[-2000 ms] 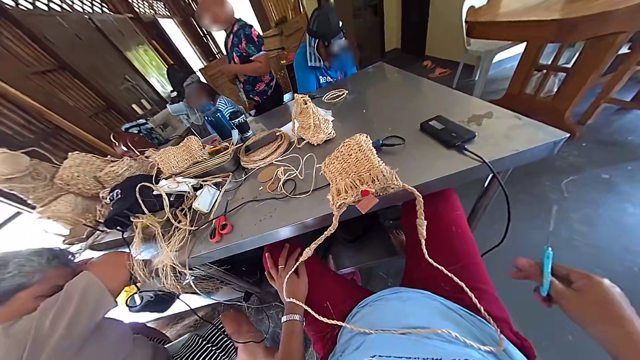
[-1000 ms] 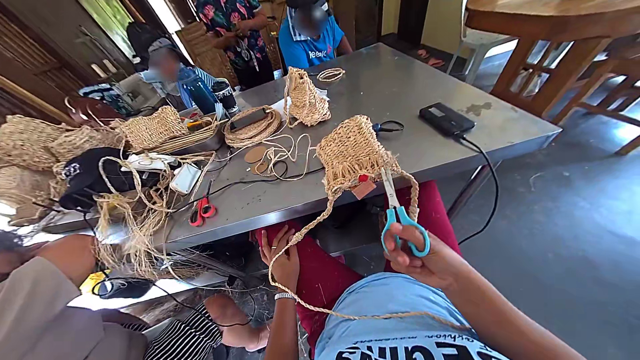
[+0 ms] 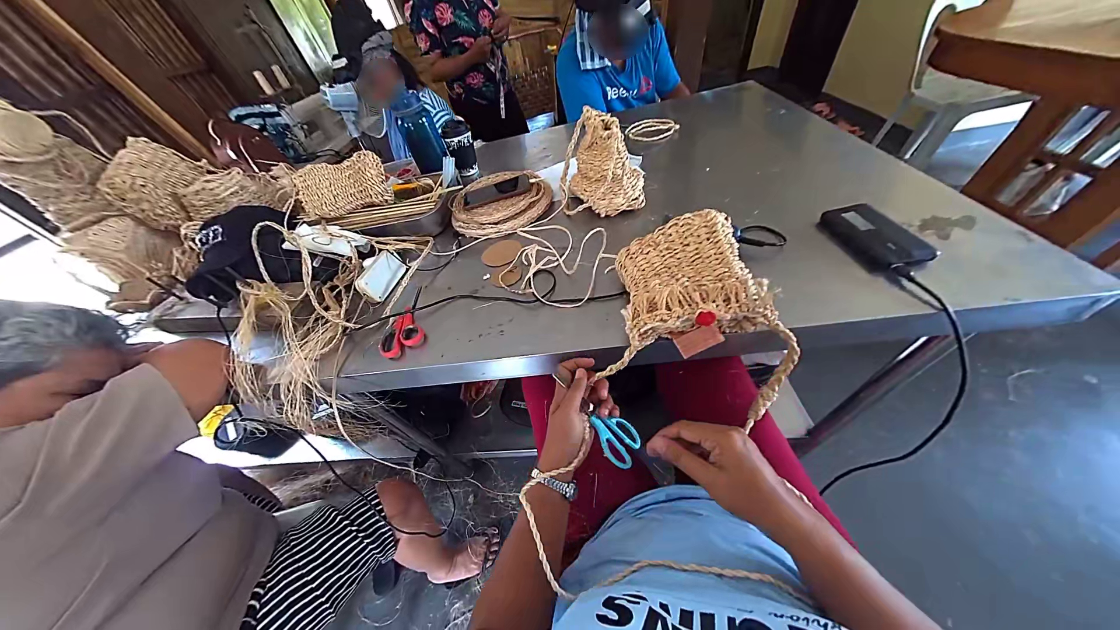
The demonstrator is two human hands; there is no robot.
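A woven natural-fibre bag (image 3: 687, 271) lies on the metal table's near edge, with a red bead and a small tag at its fringed end. Its braided strap (image 3: 535, 516) hangs over my lap in a long loop. My left hand (image 3: 577, 398) pinches the strap's left side just below the bag. Beside that hand, the blue-handled scissors (image 3: 617, 439) hang over my lap, handles outward; their blades are hidden by the hand. My right hand (image 3: 709, 455) is near the strap's right side, fingers curled and thumb near the fingertips; whether it holds a strand cannot be told.
The metal table (image 3: 787, 157) carries red-handled scissors (image 3: 402, 334), a coil of braided cord (image 3: 500, 206), another woven bag (image 3: 606, 166), loose fibres (image 3: 289, 350) and a black device (image 3: 875, 238) with a cable. A person (image 3: 114, 490) sits close at left; others are across the table.
The blue scissors, in my right hand before, now hang at my left hand. My left hand has risen from my thigh to the strap. My right hand has come off the scissors' handles.
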